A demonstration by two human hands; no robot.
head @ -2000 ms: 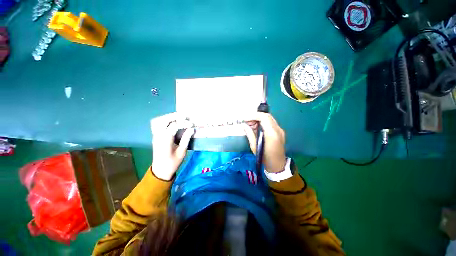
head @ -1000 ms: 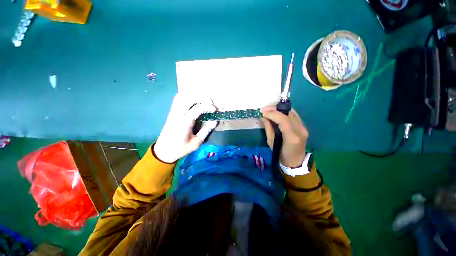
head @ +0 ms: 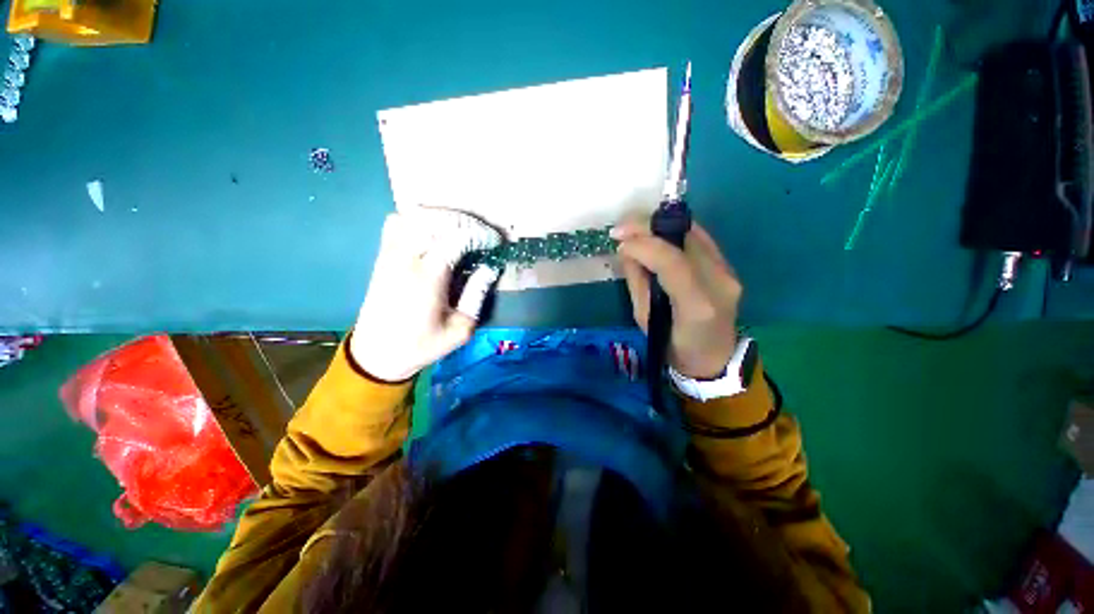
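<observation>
A green PCB panel (head: 557, 248) with scalloped edges lies level over the lower part of the pale work card (head: 528, 150). My left hand (head: 422, 288) grips the panel's left end between thumb and fingers. My right hand (head: 686, 288) touches the panel's right end with its fingertips and also holds the soldering iron (head: 674, 216), its silver barrel and tip pointing away from me, beside the card's right edge. A small pile of dark components (head: 320, 160) lies left of the card.
A ring-shaped holder (head: 835, 70) with silvery crumbs stands at upper right. Thin green strips (head: 902, 126) lie beside it. The black soldering station (head: 1020, 150) is at far right, its cable at the bench edge. A yellow block (head: 84, 20) is at upper left. A red bag (head: 162, 426) is below.
The view has shifted. Since the oldest frame the panel has turned from edge-on to showing its green face. The card now sits slightly tilted. Both hands still hold the panel's ends.
</observation>
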